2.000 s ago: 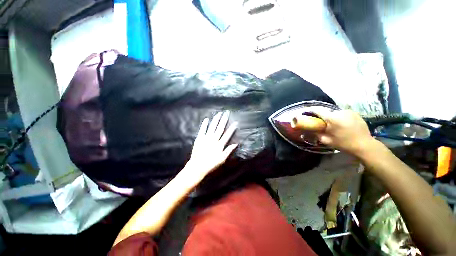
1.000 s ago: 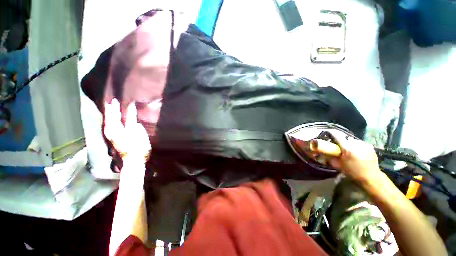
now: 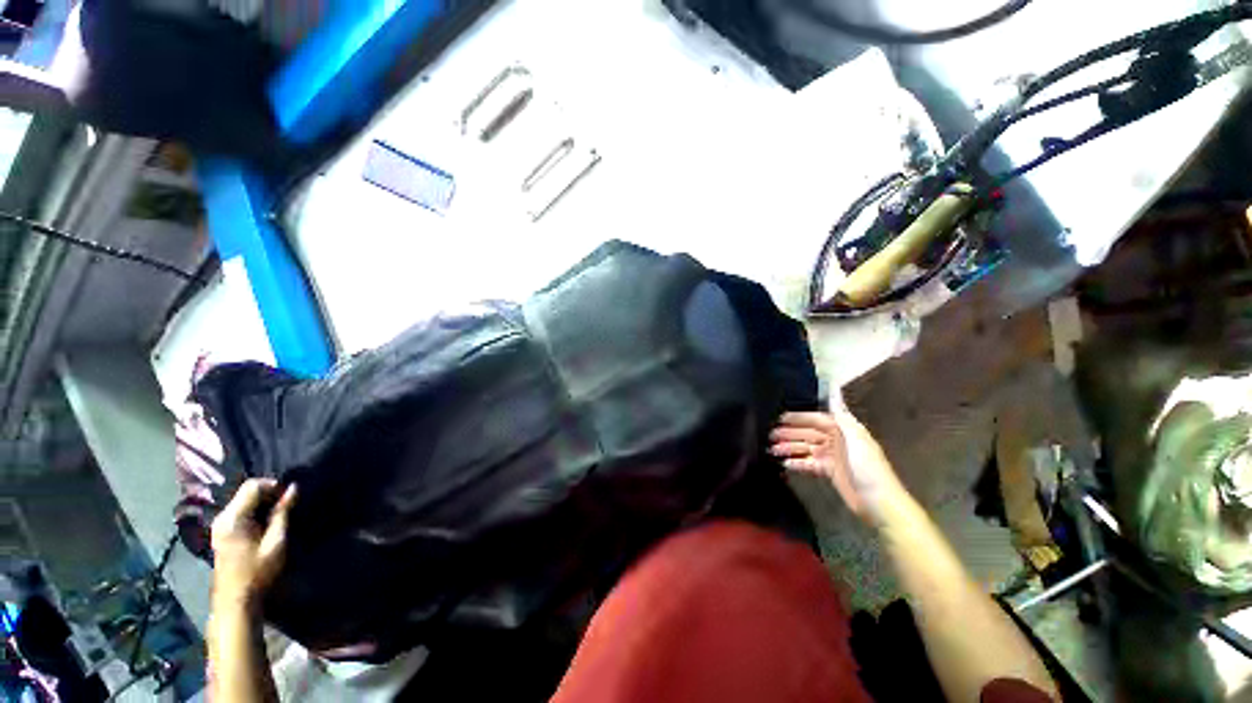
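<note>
The black garment (image 3: 467, 398) lies over the near edge of the white pressing table (image 3: 659, 151), with its pinkish lining (image 3: 199, 446) showing at the left end. My left hand (image 3: 254, 529) grips the garment's left part between thumb and fingers. My right hand (image 3: 831, 453) is at the garment's right edge with its fingers extended; whether it pinches the cloth is unclear. The steam iron (image 3: 899, 254) stands at the table's right end, out of my hands, with its tan grip facing up.
A flat metal frame (image 3: 560, 179) and a small flat rectangle (image 3: 408, 176) lie on the table. Blue arms (image 3: 275, 275) stand at the left. Black hoses (image 3: 1044, 117) trail from the iron to the upper right. Greenish cloth (image 3: 1201, 481) is at the far right.
My right hand has let go of the iron, now at the table's right end, and moved to the garment's right edge. My left hand has moved onto black cloth. The view has turned.
</note>
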